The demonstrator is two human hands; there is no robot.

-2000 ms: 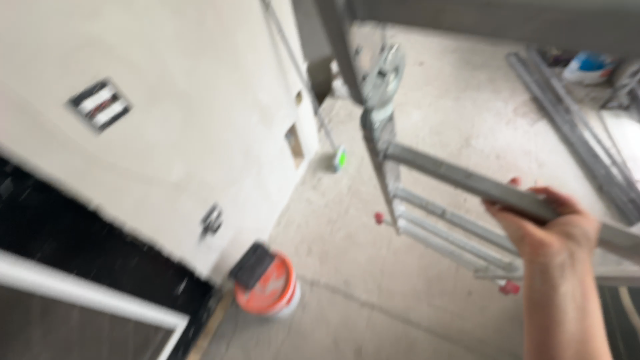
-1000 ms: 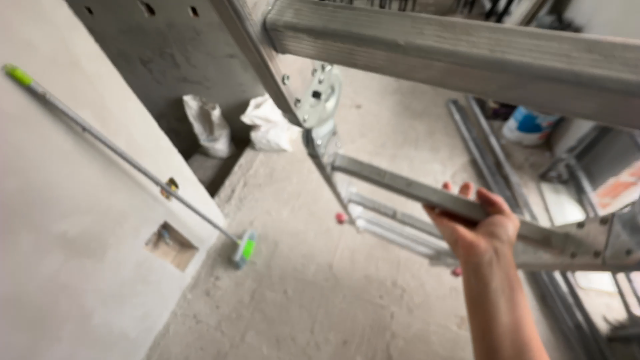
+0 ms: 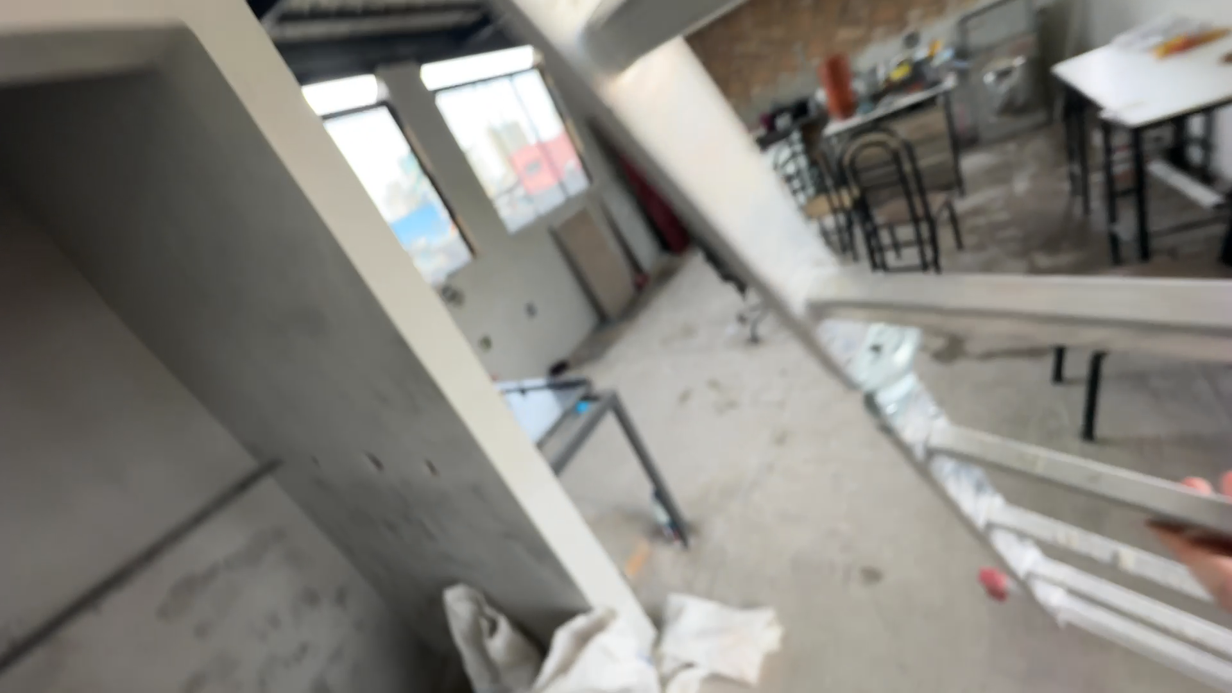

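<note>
An aluminium folding ladder (image 3: 712, 183) slants across the upper middle and right of the head view, with a round metal hinge (image 3: 881, 361) joining two sections. My right hand (image 3: 1203, 558), cut off by the right edge, is around a lower rung (image 3: 1068, 469) below the hinge. Only some fingers and part of the palm show, and they are blurred. A red foot or cap (image 3: 993, 583) shows beside the lower rungs. My left hand is out of view.
A grey plastered wall (image 3: 289, 289) with a pale edge stands at left, white sacks (image 3: 597, 654) at its base. Behind are a metal-framed table (image 3: 626, 423), metal chairs (image 3: 890, 192), a cluttered table (image 3: 895, 106) and a white-topped table (image 3: 1136, 87).
The view has swung up and left, bringing windows, chairs and tables into sight. My right hand stays on the ladder rung and now sits at the right edge. The bucket and green-ended pole have left view.
</note>
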